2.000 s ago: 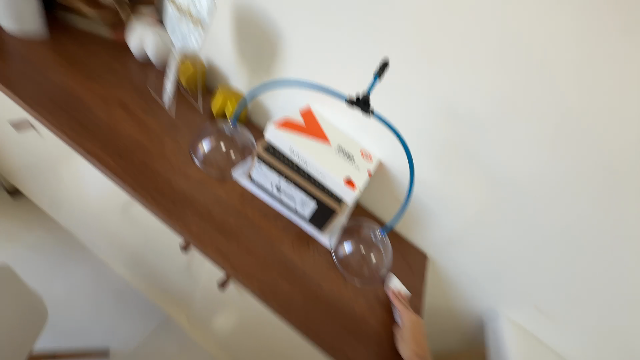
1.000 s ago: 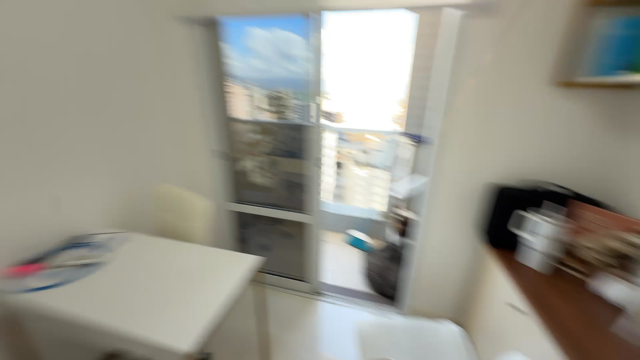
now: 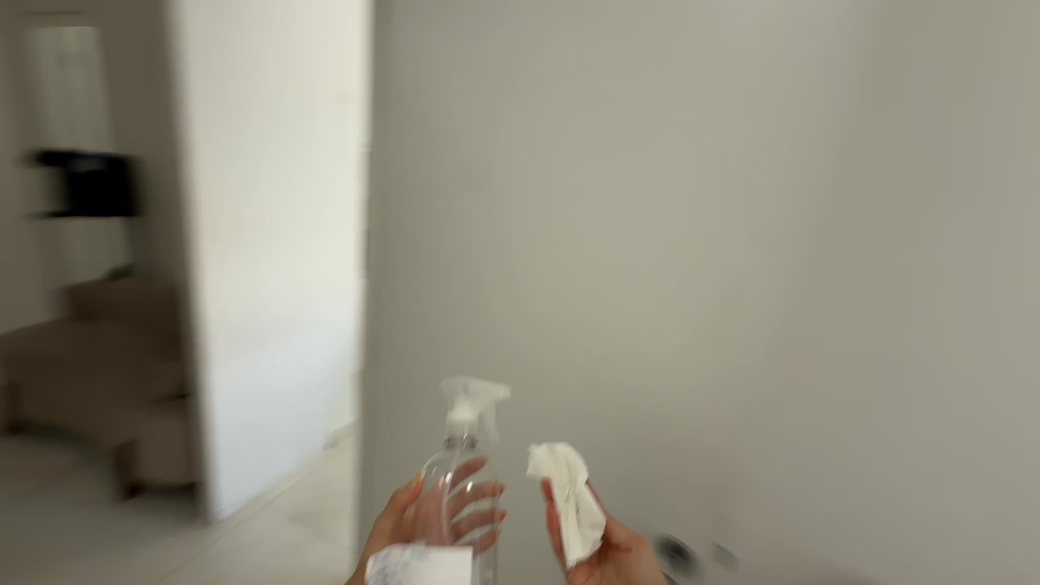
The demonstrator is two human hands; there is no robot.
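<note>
Low in the head view, my left hand [image 3: 398,516] is wrapped around a clear spray bottle [image 3: 461,487] with a white trigger head [image 3: 474,398]. The bottle stands upright in the grip, and my fingers show through its clear wall. A label with a printed pattern [image 3: 422,566] covers its lower part. Just to the right, my right hand [image 3: 613,548] holds a crumpled white tissue or cloth [image 3: 571,500] between thumb and fingers. The two hands are apart.
A plain grey wall [image 3: 650,244] rises close behind the hands. Left of it is a white wall section [image 3: 276,244] above a pale floor [image 3: 309,504]. Farther left, blurred, are a brown sofa or armchair [image 3: 97,357] and a black object [image 3: 97,183].
The view has swung far, from the wooden cabinet top past a glass door to this grey wall. Both hands and the spray bottle are now in view; two seconds ago only one hand showed.
</note>
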